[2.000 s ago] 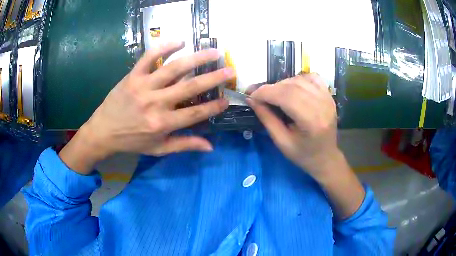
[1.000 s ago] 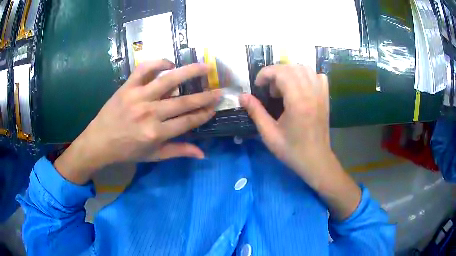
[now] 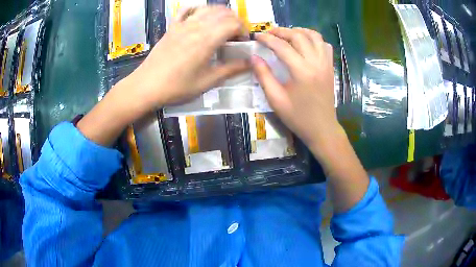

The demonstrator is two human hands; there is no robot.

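A white release liner sheet (image 3: 211, 99) with grey rectangles lies across the middle of the black tray (image 3: 177, 143). My left hand (image 3: 193, 57) and my right hand (image 3: 302, 73) meet over its upper part, thumbs and fingers pinching it close together. Whether a loose piece is between the fingertips cannot be told. Below the sheet, the lower middle LCD module (image 3: 211, 138) and lower right module (image 3: 271, 133) have pale strips across their lower ends. The lower left module (image 3: 151, 143) shows its orange flex uncovered, as does the upper left module (image 3: 130, 23).
Thin dark tweezers (image 3: 343, 57) lie right of the tray. Farther right are glossy film (image 3: 383, 86), a fanned stack of adhesive sheets (image 3: 425, 68) and yellow tape (image 3: 411, 145). More trays with modules stand at far left (image 3: 23, 57) and far right (image 3: 456, 99).
My hands have moved up from the lower middle module onto the liner sheet. The glaring white area over the tray has gone, and more modules show. A pale strip now shows on the lower middle module.
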